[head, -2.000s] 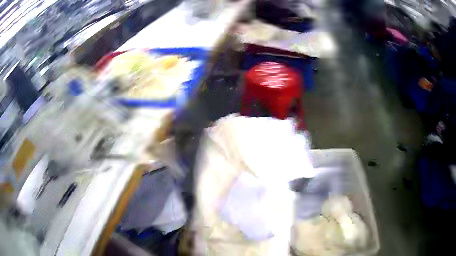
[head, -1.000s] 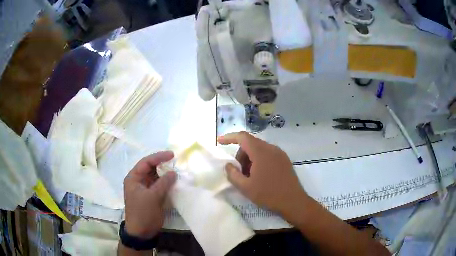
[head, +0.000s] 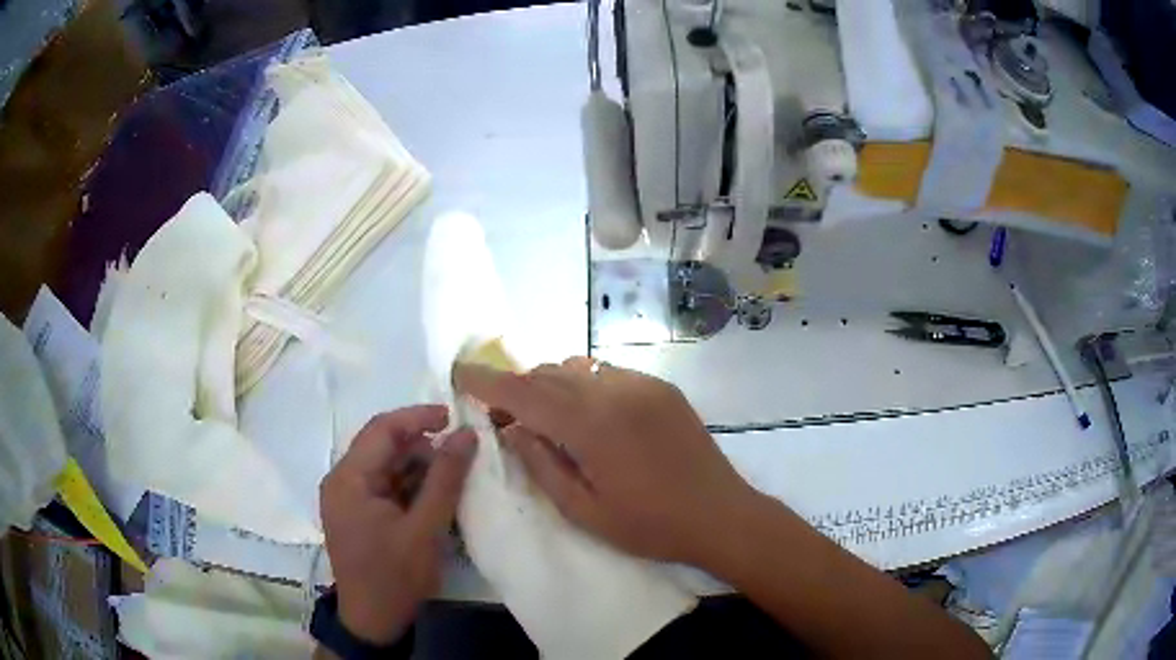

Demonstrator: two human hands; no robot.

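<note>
A cream part-sewn garment piece (head: 555, 567) is held at the table's front edge, with one narrow end (head: 462, 264) standing out on the tabletop beyond my hands and the wider end hanging over the edge. My left hand (head: 400, 509) pinches its folded middle between thumb and fingers. My right hand (head: 619, 451) lies over the piece with its fingers on the same fold, close to my left fingertips. A small yellowish patch (head: 490, 356) shows at the fold. The right fingertips are partly hidden in the cloth.
The sewing machine (head: 716, 142) stands right of centre, its needle plate (head: 632, 299) beyond my right hand. Black thread snips (head: 948, 329) and a white pen (head: 1047, 355) lie on its bed. A bundle of cut pieces (head: 342, 206) lies at left beside a loose cream panel (head: 181, 348).
The view moved from the aisle to the table, then shifted slightly. My right hand has moved left over the cloth, close to my left hand. The piece now extends further beyond my hands.
</note>
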